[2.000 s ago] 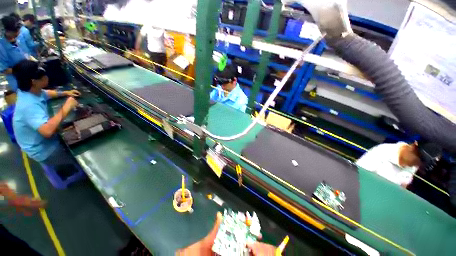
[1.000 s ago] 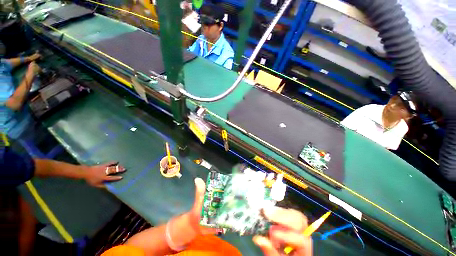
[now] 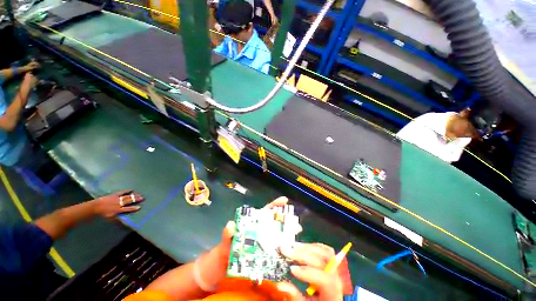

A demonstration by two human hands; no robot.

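Observation:
A green circuit board point(image 3: 255, 244) crowded with parts is held up above the bench, its right part washed out by glare. My left hand point(image 3: 218, 253) grips its left edge, with fingertips at the top edge. My right hand point(image 3: 314, 267) touches the board's right side and also holds a thin yellow stick point(image 3: 332, 267), tilted up to the right. A band is around my left wrist. My lower palms are partly hidden by the board and the frame's bottom edge.
A small pot point(image 3: 197, 193) with an upright yellow stick stands on the bench. Another person's hand point(image 3: 120, 204) rests on the bench at left. A second board point(image 3: 368, 175) lies on the black mat. A blue cord point(image 3: 394, 257) lies at right. A slotted black tray point(image 3: 126, 267) is below.
The board has come up from the bottom edge and now faces me more squarely. A person's hand has come onto the bench at left. A red-orange piece now shows beside my right hand.

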